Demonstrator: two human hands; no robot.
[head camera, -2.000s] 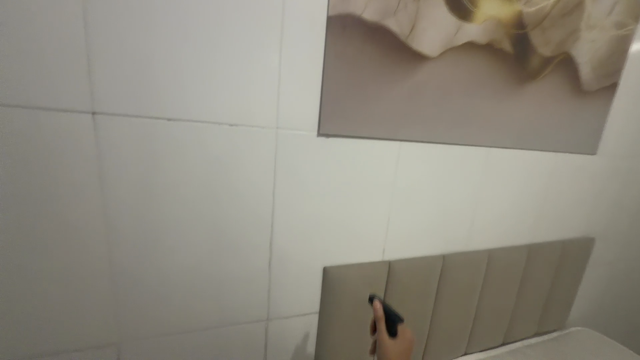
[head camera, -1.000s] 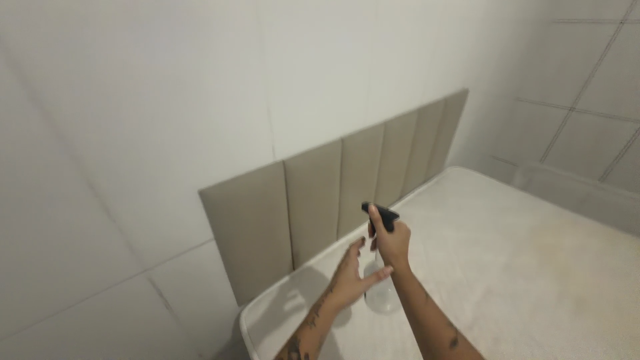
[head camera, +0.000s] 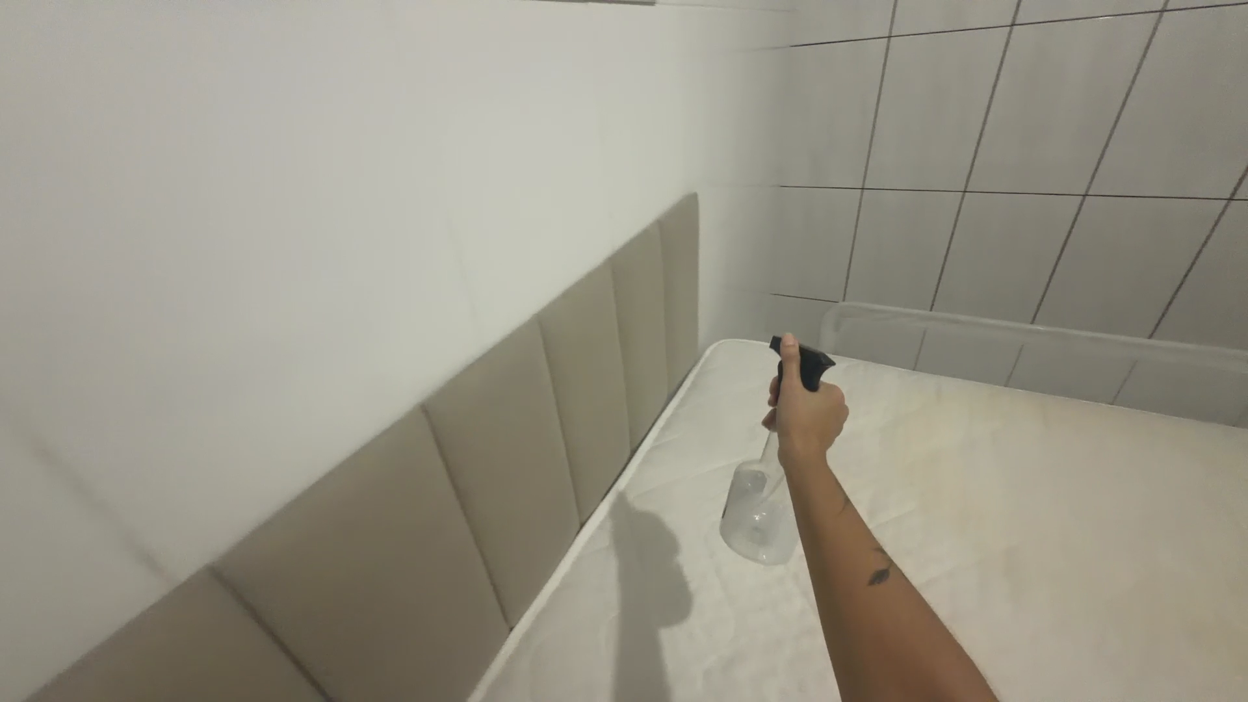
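My right hand (head camera: 811, 414) is wrapped around the neck of a clear plastic spray bottle (head camera: 759, 517) with a black trigger head (head camera: 807, 363). The thumb lies along the top of the head, and the forearm comes up from the lower right. Beneath the bottle lies a white quilted mattress (head camera: 975, 507); whether the bottle touches it I cannot tell. A beige upholstered headboard (head camera: 497, 448) with vertical panels runs along the mattress's left edge, left of the bottle. My left hand is out of the frame.
A pale wall (head camera: 341, 195) rises behind the headboard. Beyond the far mattress edge stands a tiled wall (head camera: 926, 117) with dark joints. A clear plastic-like strip or cover (head camera: 1024, 336) spans the space there. The arm's shadow falls on the mattress.
The view has swung right and down from the wall picture to the mattress. My left hand, beside the bottle one second ago, has left the view. My right hand still holds the bottle.
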